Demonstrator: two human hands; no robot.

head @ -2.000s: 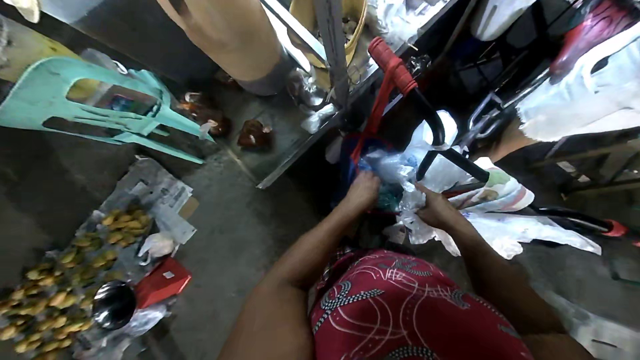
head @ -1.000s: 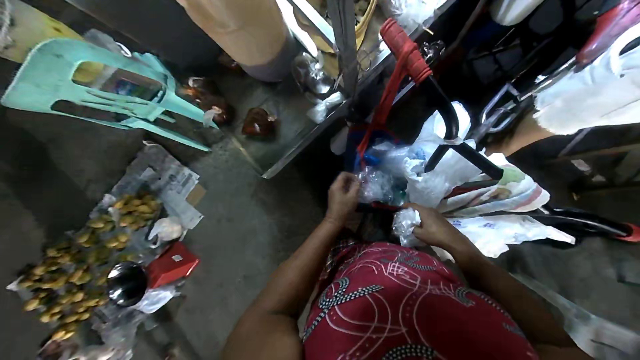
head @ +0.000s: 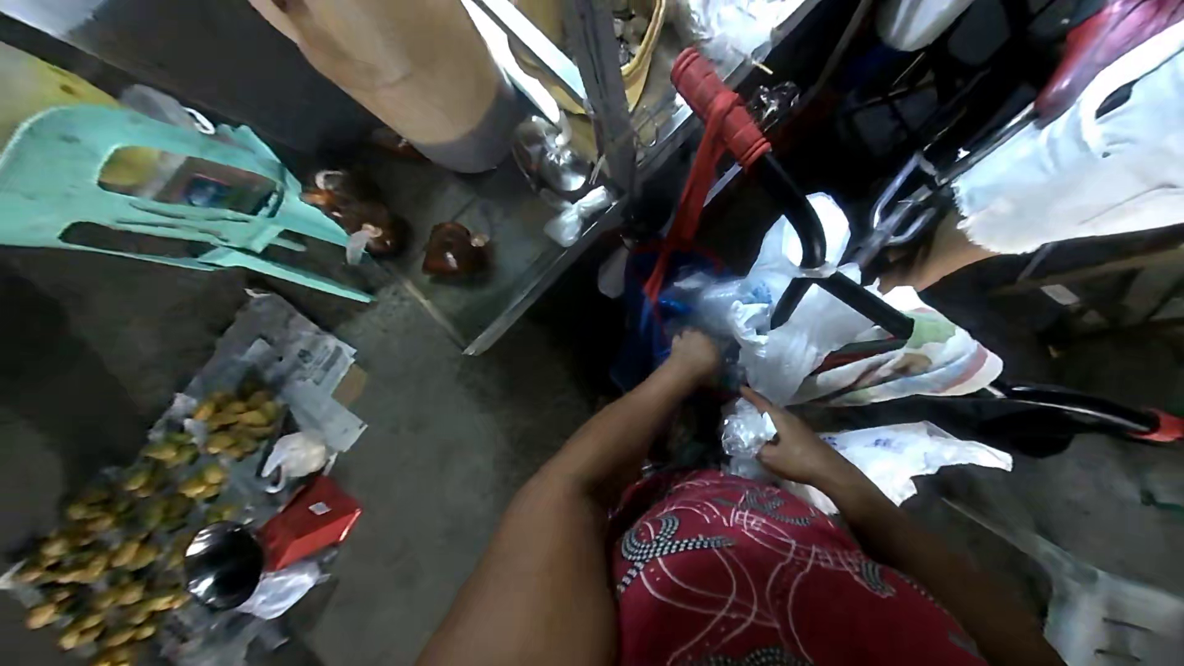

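My left hand (head: 696, 356) reaches to the blue bag (head: 647, 314) that hangs by a red strap from the red handle grip (head: 720, 106). Its fingers are partly hidden among clear plastic, and what they hold cannot be told. In my right hand (head: 791, 444) is a crumpled clear plastic bag (head: 745, 430), held close to the red patterned garment. Just beyond my hands, white plastic bags (head: 786, 342) hang about the black handlebar (head: 795, 208). A white printed plastic bag (head: 893, 458) lies to the right of my right hand.
A green plastic chair (head: 55, 176) stands at the upper left, near brown round pots (head: 458, 250). Yellow fruits (head: 129, 555) are spread on newspaper on the floor, beside a red box (head: 310, 523) and a shiny metal bowl (head: 224, 564). A metal-edged table corner (head: 546, 277) juts in ahead.
Two seconds ago my hands were close together at the clear plastic. They have since parted, and the crumpled clear bag has come nearer the body with my right hand.
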